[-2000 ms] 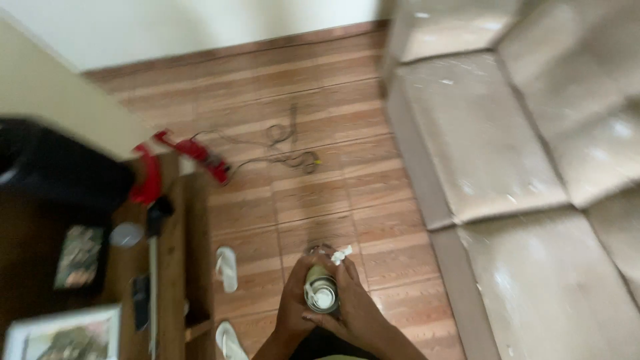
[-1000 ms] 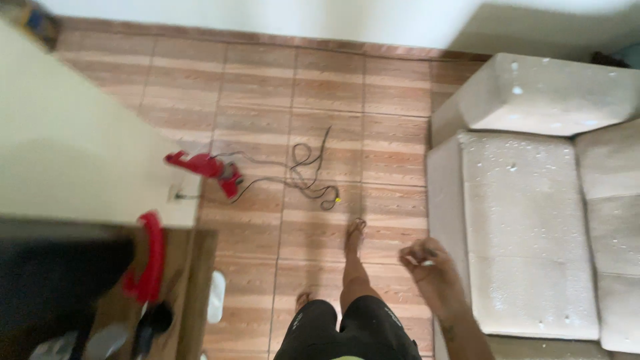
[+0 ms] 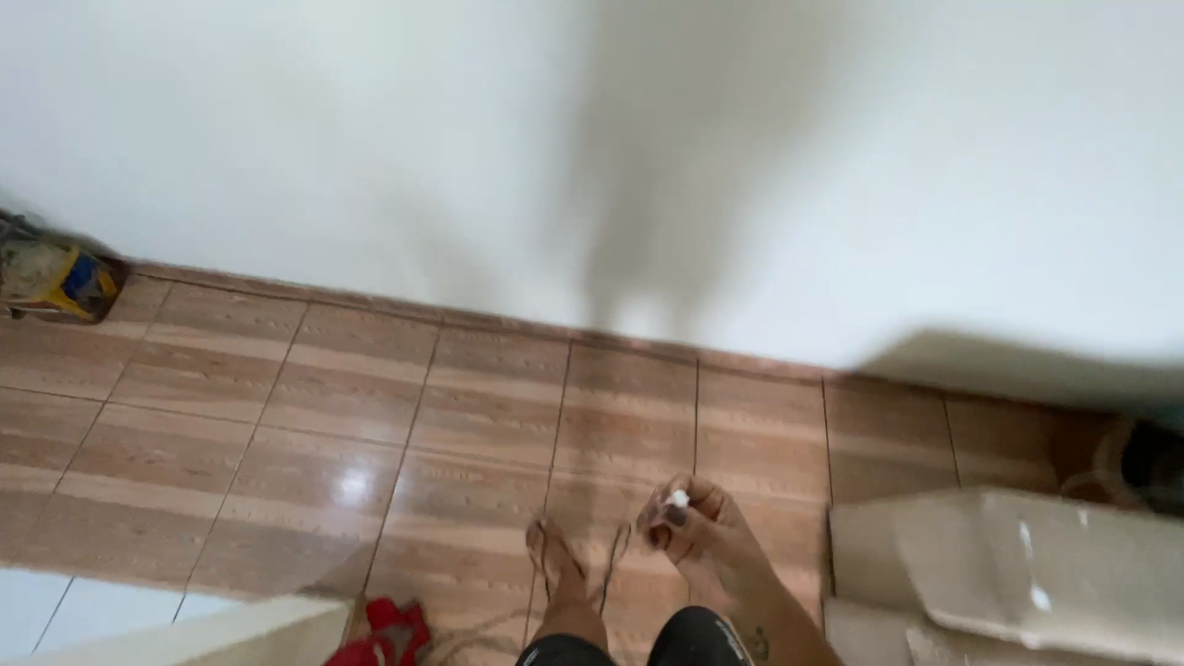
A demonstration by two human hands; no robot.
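Note:
My right hand (image 3: 694, 527) is held low in front of me, over the tiled floor. Its fingers are closed on a small white piece (image 3: 679, 499), whose material I cannot make out. No other object touches that hand. My left hand is outside the picture. Below and left of my right hand, my bare or sandalled foot (image 3: 558, 560) stands on the floor. A dark cord (image 3: 614, 562) lies between the foot and the hand.
A beige sofa (image 3: 1091, 564) with white spots stands at the right. The white wall (image 3: 416, 166) rises ahead. A red object (image 3: 398, 624) lies at the bottom, beside a pale partition (image 3: 268, 629). Something blue and yellow (image 3: 79, 277) sits at the far left.
Two seconds ago both my hands held an open can; the can and my left hand are no longer in view. The view has shifted toward the wall.

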